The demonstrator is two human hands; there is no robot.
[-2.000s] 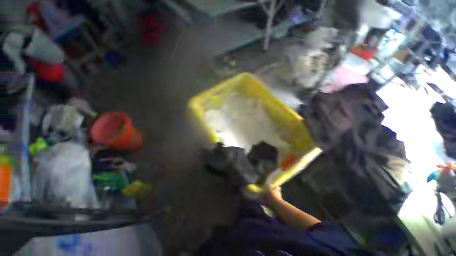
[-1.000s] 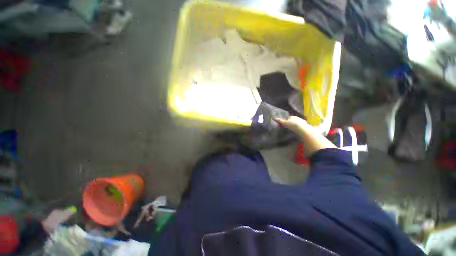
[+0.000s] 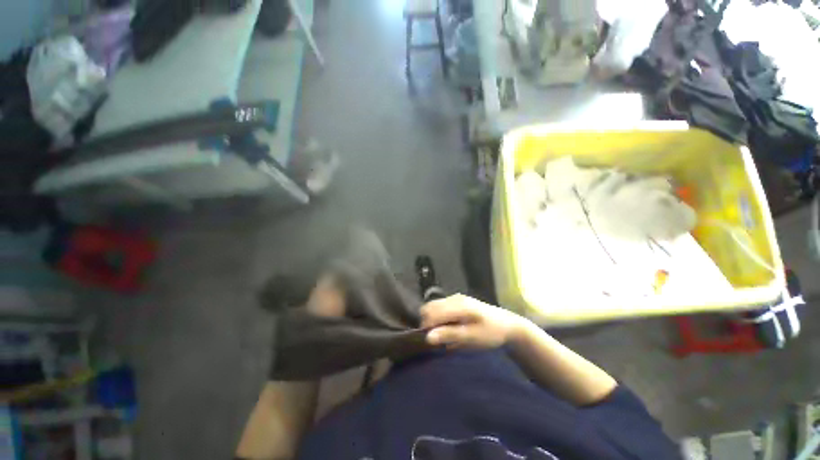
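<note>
A dark brown-black garment piece (image 3: 346,337) hangs bunched in front of my body, above the floor. My right hand (image 3: 467,322) grips its right edge between thumb and fingers. My left hand (image 3: 325,296) is blurred and partly covered by the cloth; the cloth drapes over it and the left wrist. How its fingers sit on the cloth is hidden. The yellow bin (image 3: 638,314) stands to the right of my hands, with pale cloth (image 3: 629,202) inside.
A pale table (image 3: 166,108) with a long dark bar across it stands at upper left. A red stool or crate (image 3: 106,256) is on the floor at left. Dark garments (image 3: 701,72) lie at upper right above the bin. A small stool (image 3: 424,36) stands far ahead.
The dark piece that was in the bin area is now up in front of my body. My left hand has come into view. The bin now appears further right, and the view has turned.
</note>
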